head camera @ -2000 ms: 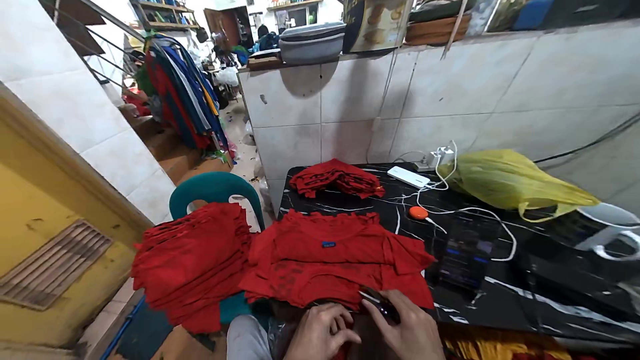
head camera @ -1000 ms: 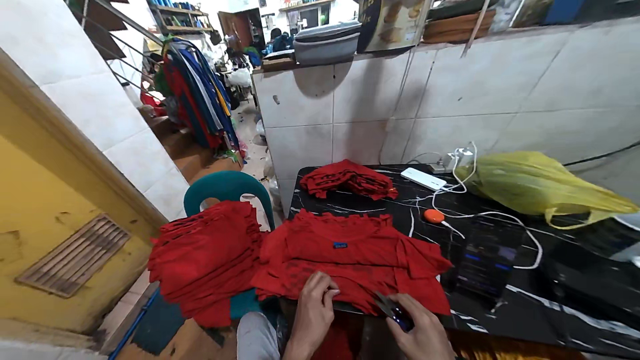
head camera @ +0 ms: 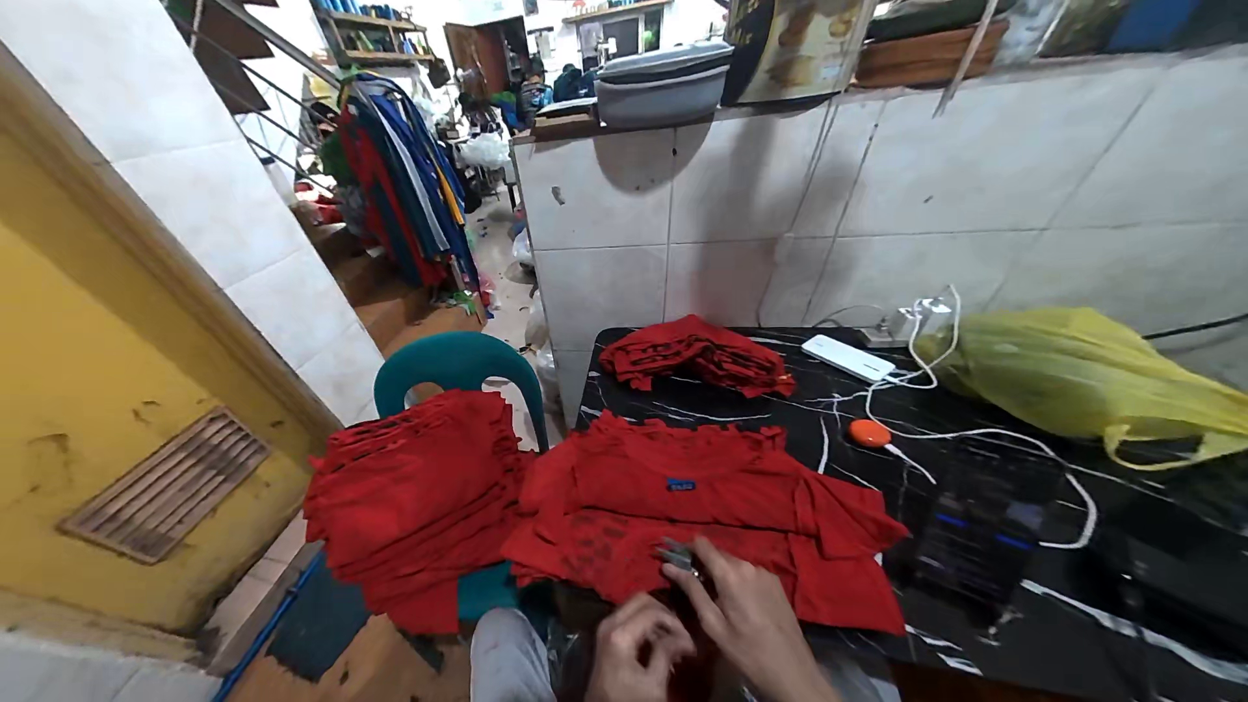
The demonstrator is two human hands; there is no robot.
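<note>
A red garment (head camera: 721, 497) with a small blue neck label lies spread at the near edge of the black marbled table. Over its near edge is my right hand (head camera: 746, 609), holding a small metal cutting tool (head camera: 679, 558), perhaps thread snips. My left hand (head camera: 639, 648) is just left of it and lower, fingers curled, at the garment's near edge; whether it pinches cloth or thread is unclear. A stack of red garments (head camera: 419, 487) rests on the green plastic chair (head camera: 458, 356) at left. Behind the spread garment sits a folded red bundle (head camera: 697, 356).
On the table (head camera: 868, 487) at right are a white power bank (head camera: 848, 358), an orange disc (head camera: 869, 433), white cables, a dark phone (head camera: 985, 526) and a yellow plastic bag (head camera: 1082, 380). A tiled wall (head camera: 897, 195) stands behind. Clothes hang (head camera: 400, 175) at upper left.
My right hand has moved left over the garment with the cutting tool. My left hand has come down off the cloth's middle, toward its near edge.
</note>
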